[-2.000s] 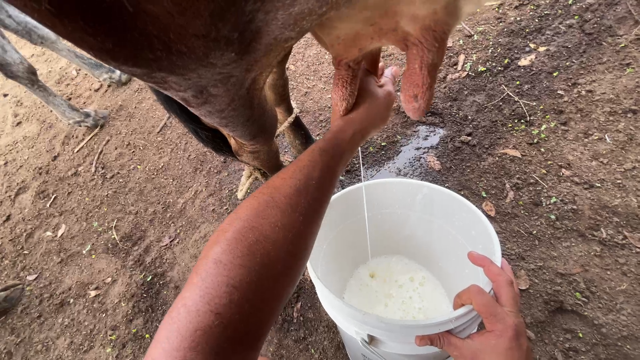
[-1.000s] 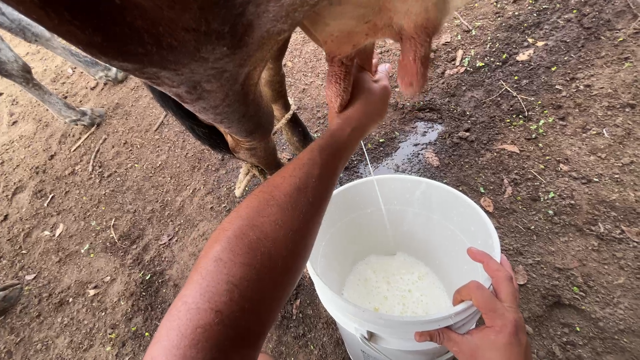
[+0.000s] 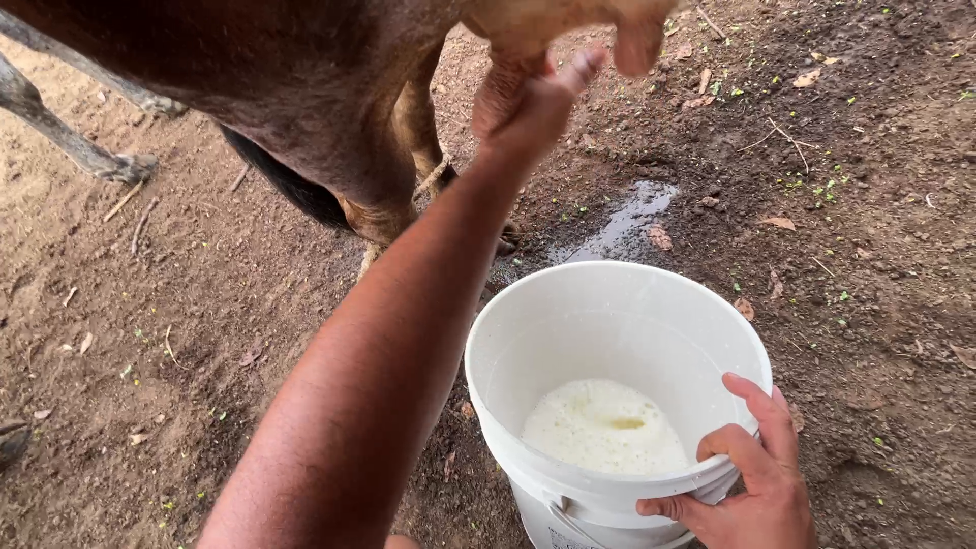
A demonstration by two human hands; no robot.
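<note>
My left hand, slightly blurred, is around a teat under the cow's udder, its thumb raised; its fingers are partly hidden. A wrinkled teat hangs just left of this hand, and another teat hangs to its right, untouched. Below stands a white plastic bucket with frothy milk in the bottom and a yellowish patch on the froth. My right hand grips the bucket's rim at the lower right, fingers over the edge and thumb outside. No stream of milk is visible.
The cow's hind leg has a rope around it, with a dark tail beside it. A grey animal's legs stand at the upper left. A wet patch lies behind the bucket on dirt ground strewn with leaves and twigs.
The thin milk stream seen falling into the bucket in both earlier frames no longer shows. A yellowish patch now shows on the froth. My right hand remains on the rim.
</note>
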